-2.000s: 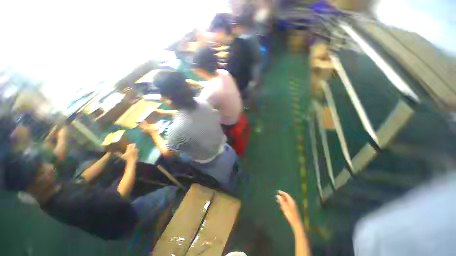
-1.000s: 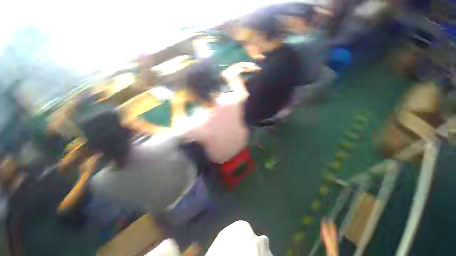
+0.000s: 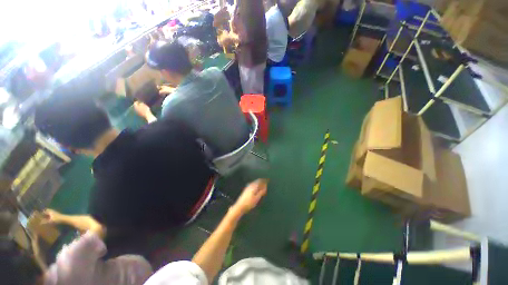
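My left hand is stretched forward over the green floor, below the centre of the view. Its bare forearm comes from a white sleeve at the bottom edge. The fingers look curled together, slightly blurred, with nothing visible in them. My right hand is not in view. More white cloth shows at the bottom centre. Large brown cartons with open flaps stand on the floor to the right, away from my hand.
Seated co-workers, one in a black top, line the bench at left. A red stool and a blue stool stand beyond. Yellow-black tape marks the floor. Tube racks stand at right, another rack at lower right.
The view has moved along the aisle; the black-clothed worker is now close and the cartons are fully visible. My left forearm has come into view, while the hand at lower right has left it.
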